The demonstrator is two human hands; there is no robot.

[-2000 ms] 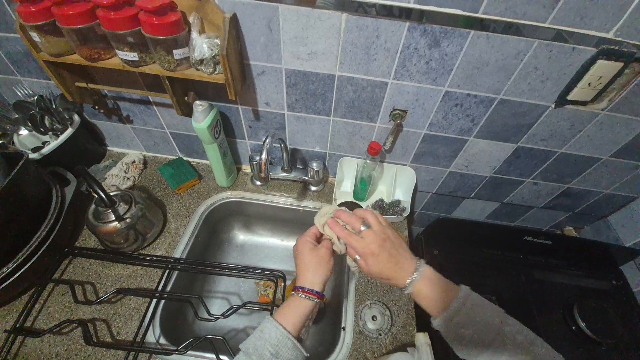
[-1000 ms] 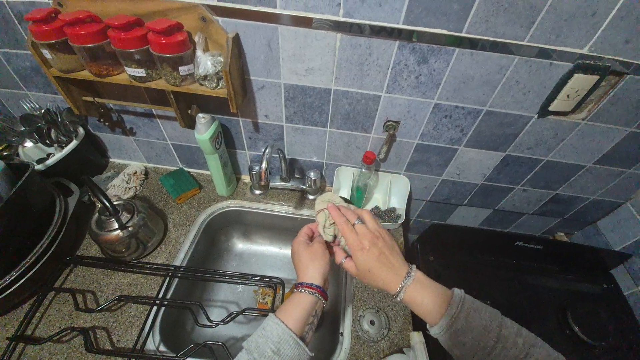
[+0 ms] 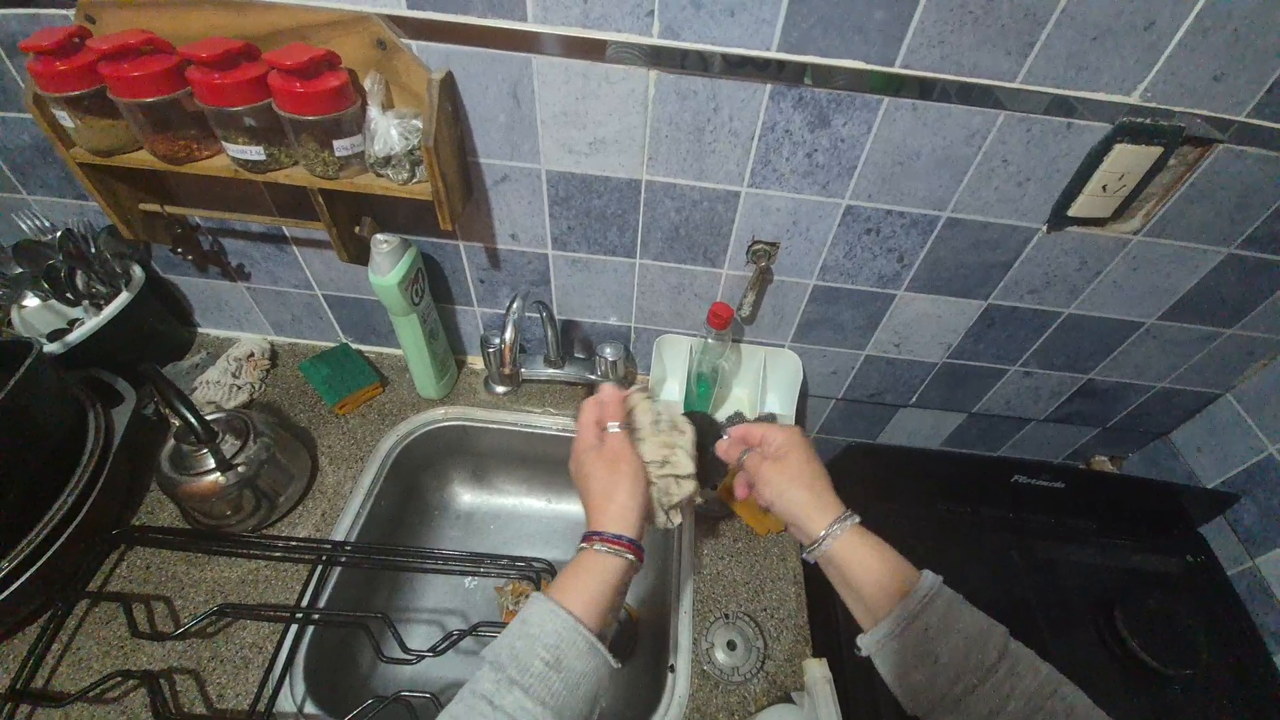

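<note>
Over the right rim of the steel sink (image 3: 480, 440), my left hand (image 3: 608, 465) holds a stained, light-coloured cloth (image 3: 665, 455) that hangs along its right side. My right hand (image 3: 785, 470) is a little to the right, apart from the cloth, with fingers curled at a dark round piece (image 3: 706, 440), perhaps a burner cap; the grip on it is unclear. A yellow sponge (image 3: 752, 508) lies on the counter beneath my right hand. Behind both hands stands a white caddy (image 3: 778, 375) holding a red-capped bottle (image 3: 712, 360) with green liquid.
Black stove grates (image 3: 330, 560) reach over the sink's left side. A kettle (image 3: 235, 465), green scouring sponge (image 3: 340, 378) and cleaner bottle (image 3: 415, 320) stand left of the faucet (image 3: 550, 355). A metal burner part (image 3: 733, 645) lies near the black stove (image 3: 1000, 580).
My hands were together at the cloth; now they are apart, with the cloth in my left hand. The yellow sponge on the counter now shows beneath my right hand.
</note>
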